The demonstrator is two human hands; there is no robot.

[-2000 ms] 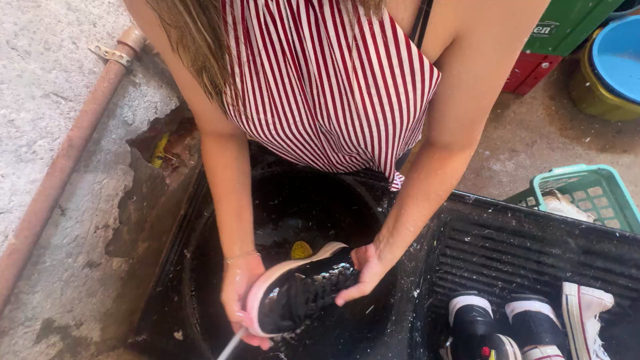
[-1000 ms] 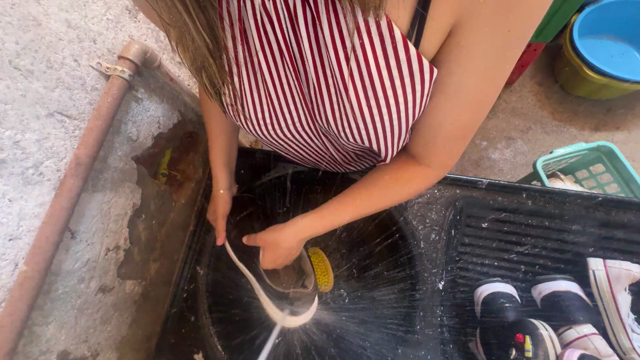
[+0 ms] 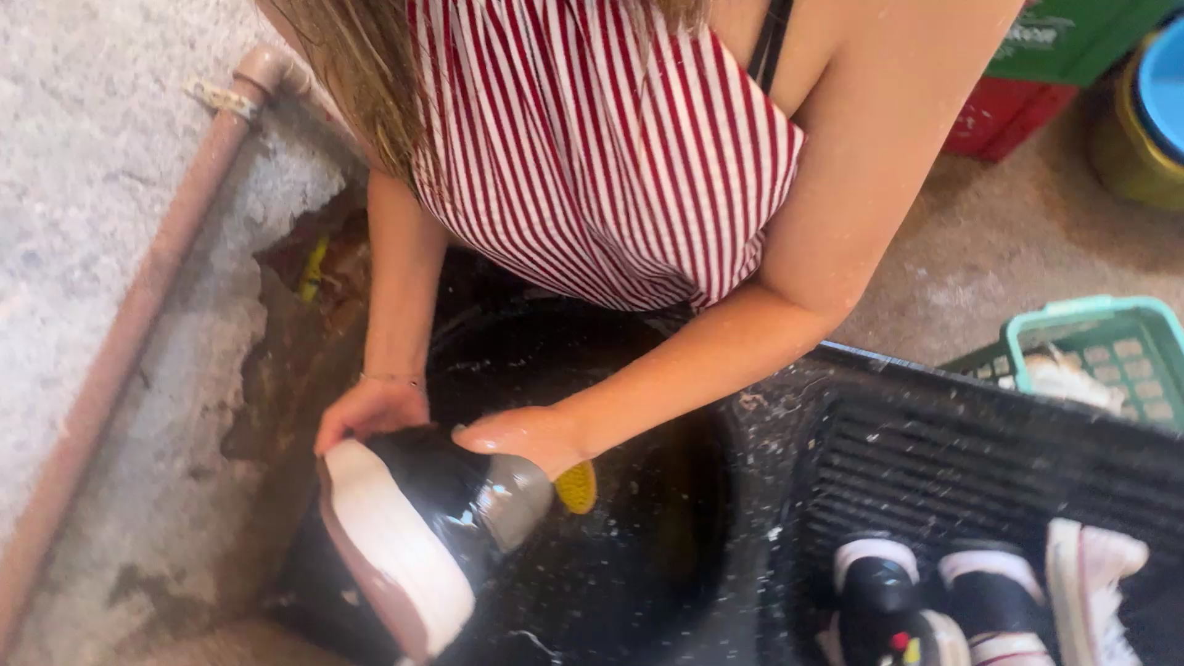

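A dark shoe with a thick white sole point(image 3: 398, 546) is tilted over the round basin of a black sink point(image 3: 647, 555). At image left, my right hand point(image 3: 370, 416) grips it near one end of the sole, with some fingers hidden. My left hand point(image 3: 532, 439), at image right, holds the shoe beside its shiny grey part, its thumb lying along the dark upper. The far fingers are out of sight behind the shoe. Just beyond my left hand, a yellow oval scrubber point(image 3: 576, 487) lies in the basin.
Several dark and white shoes point(image 3: 994, 601) stand on the ribbed drainboard point(image 3: 943, 462) at right. Behind it are a green plastic basket point(image 3: 1147, 319), green and red crates point(image 3: 1008, 116) and a blue tub point(image 3: 1161, 88). A pipe point(image 3: 139, 314) runs along the rough wall at left.
The shoe has turned from sole edge-on to tilted, showing its dark upper and white side. Both hands have shifted with it. The water jet and wide spray of one second ago are not plainly visible now.
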